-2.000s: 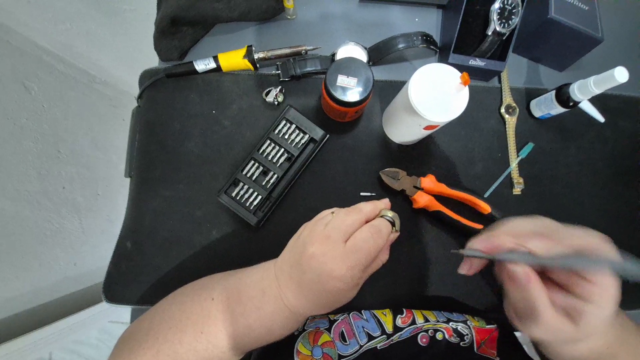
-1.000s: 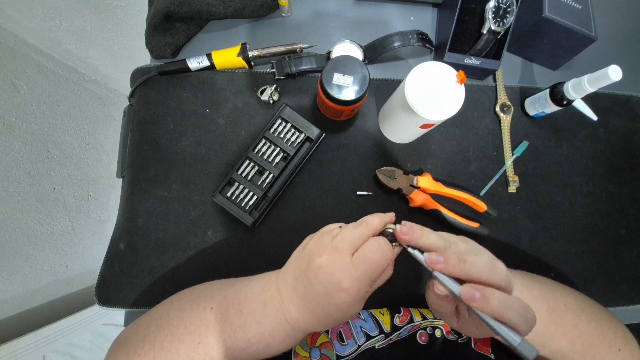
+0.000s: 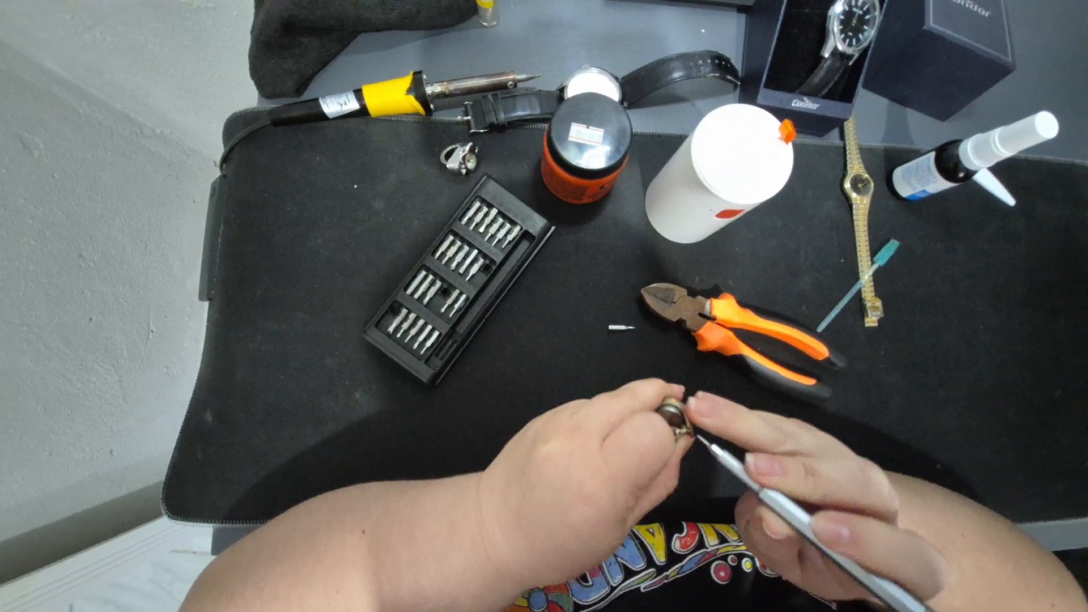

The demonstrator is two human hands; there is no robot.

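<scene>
My left hand (image 3: 595, 459) grips a small gold-toned round piece (image 3: 674, 414), perhaps a ring or watch case, between thumb and fingers; much of it is hidden. My right hand (image 3: 824, 493) holds a slim silver precision screwdriver (image 3: 803, 520), its tip at the lower right edge of that piece, with the index fingertip close against the piece. Above my hands lie pliers with orange and black handles (image 3: 735, 336). A loose screwdriver bit (image 3: 620, 327) rests left of their jaws. The black bit case (image 3: 459, 280) with rows of bits is farther left.
Behind are a soldering iron (image 3: 395, 95), a silver ring (image 3: 460, 158), a black-strapped watch (image 3: 684, 68), an orange jar with black lid (image 3: 586, 149), a white container (image 3: 718, 174), a boxed watch (image 3: 850, 30), a gold watch (image 3: 859, 187), a teal brush (image 3: 858, 285) and a spray bottle (image 3: 969, 157) on the black mat (image 3: 289, 382).
Two seconds ago my right hand, with the screwdriver, was apart from my left; by one second ago it had come left to the held piece. It has stayed there since.
</scene>
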